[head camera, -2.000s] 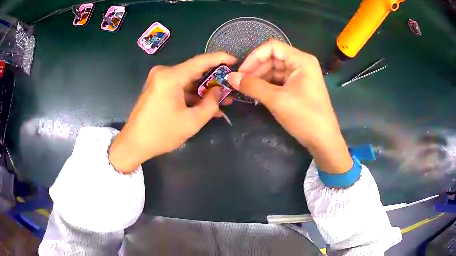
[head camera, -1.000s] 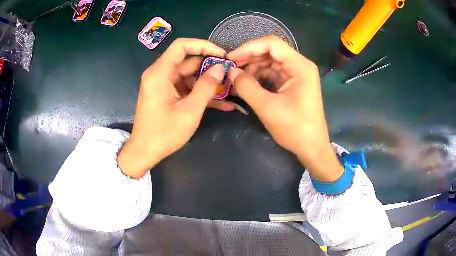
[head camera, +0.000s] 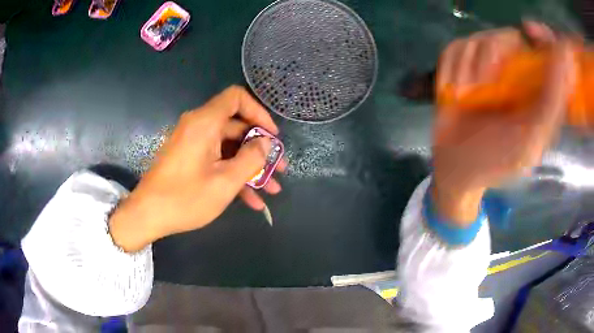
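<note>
My left hand (head camera: 195, 170) holds a pink housing (head camera: 276, 156) left of centre, its thumb pressed over the inside, where orange and grey-blue parts show. A thin pale pointed piece sticks out below the fingers. My right hand (head camera: 492, 123), blurred, is closed around the orange-yellow electric screwdriver (head camera: 508, 81) at the right. Its dark nose points left, and its bit cannot be made out. The round grey dish (head camera: 309, 58) lies on the dark green mat (head camera: 325, 240) between the hands, with dark specks in its lower part.
An open pink unit (head camera: 165, 26) with orange and blue insides lies at the upper left. Two more units (head camera: 103, 6) are cut off by the top edge. A pale strip (head camera: 365, 278) lies along the near mat edge. A blue band circles my right wrist.
My right hand has left the housing and taken hold of the screwdriver at the right. My left hand, still holding the housing, is lower and further left in view. The view has shifted.
</note>
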